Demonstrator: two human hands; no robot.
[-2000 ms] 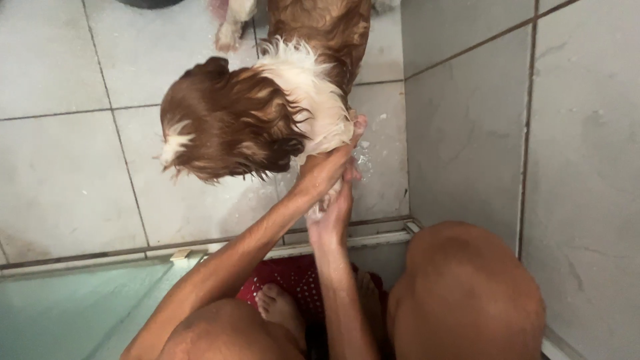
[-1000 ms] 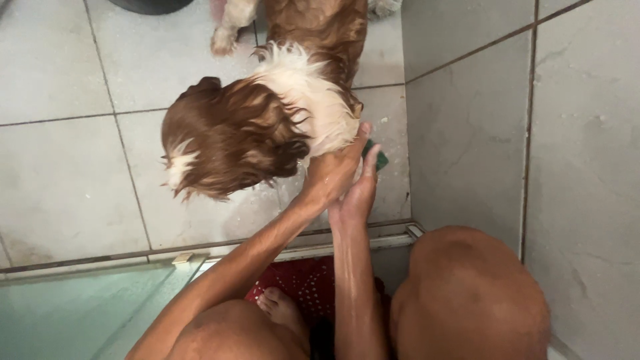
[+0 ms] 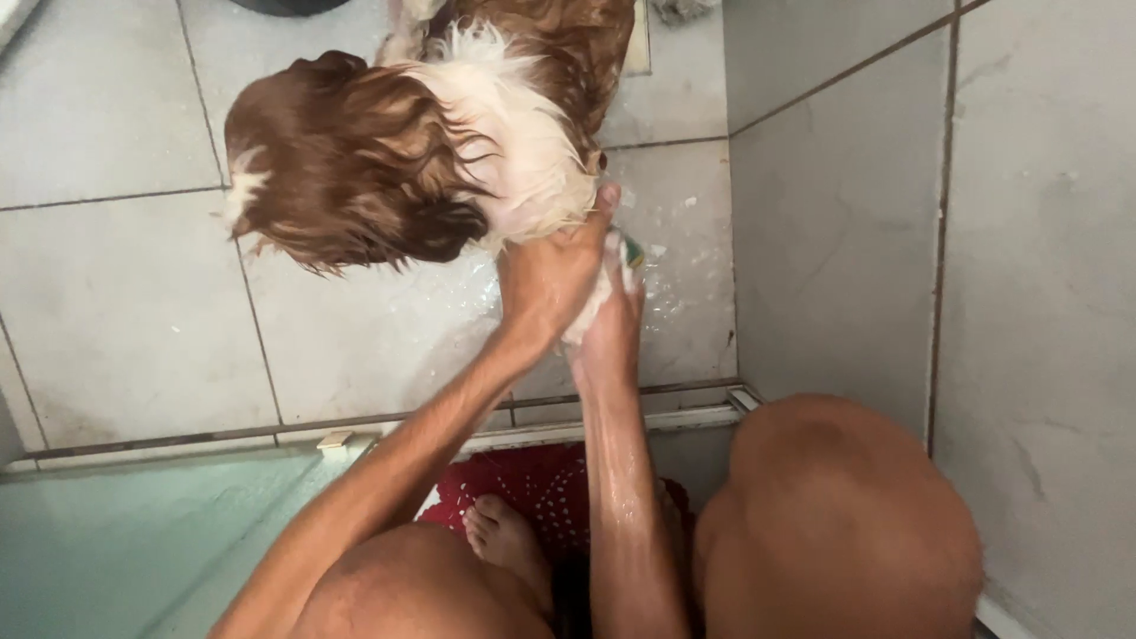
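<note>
A wet brown and white dog point(image 3: 524, 133) stands on the tiled floor, its head turned to the left. My left hand point(image 3: 555, 271) is closed around the upper part of the dog's white front leg, close to the chest. Below it, the dog's pale, wet paw point(image 3: 586, 319) shows between my two hands. My right hand point(image 3: 617, 306) lies against that leg from the right, with a small green and yellow object point(image 3: 632, 252), perhaps a sponge, at its fingertips. Most of that object is hidden behind the fingers.
A grey tiled wall point(image 3: 825, 213) rises on the right. Suds and water lie on the floor tiles point(image 3: 674, 222). A glass panel point(image 3: 133, 541) is at the lower left, a red patterned mat point(image 3: 532, 479) under my foot. A dark round container point(image 3: 288, 4) stands at the top.
The green object shows at my right fingertips, as it did one second ago; two seconds ago it was not visible. The dog's paw shows again between my hands.
</note>
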